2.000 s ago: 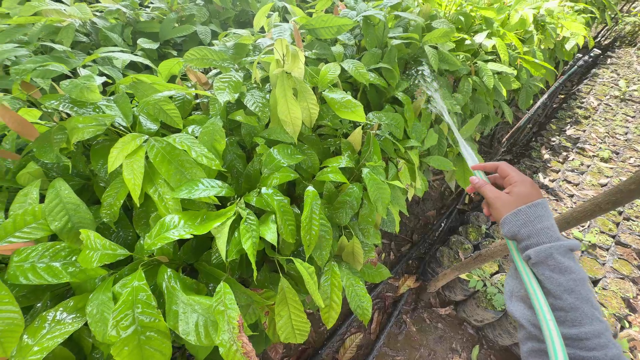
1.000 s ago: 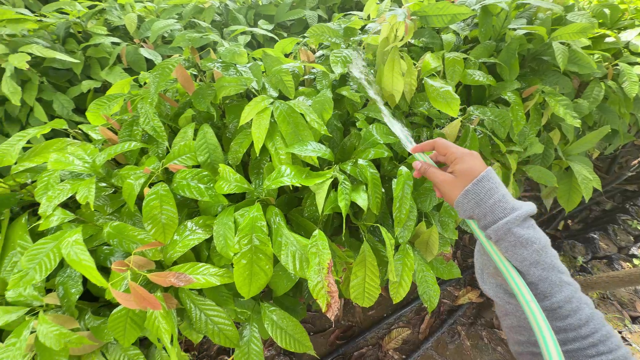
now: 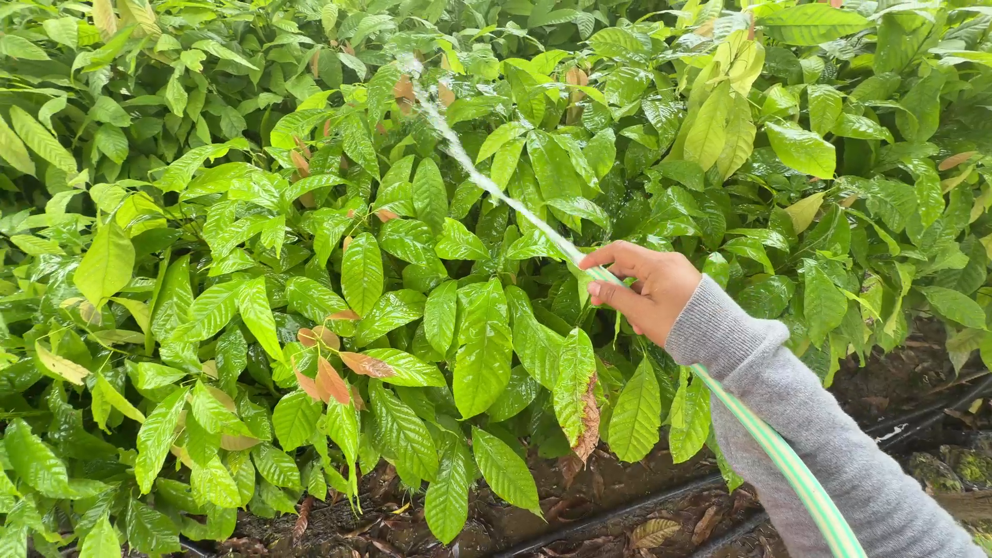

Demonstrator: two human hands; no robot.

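Note:
My right hand, in a grey sleeve, grips the end of a green and white striped garden hose right of the middle. Thumb and fingers close around the hose tip. From it a jet of water shoots up and left onto the leafy green plants. The hose runs back along the underside of my forearm to the bottom edge. Many leaves are wet and shiny. My left hand is out of view.
Dense plants fill most of the view. Black pipes lie on dark soil with dry fallen leaves along the bottom. Mossy clumps sit at the right edge. One low leaf has a brown, withered edge.
The view has swung left along the plants. The water jet, which fell at the plants near the stony path, now points farther left. My right hand has kept hold of the hose.

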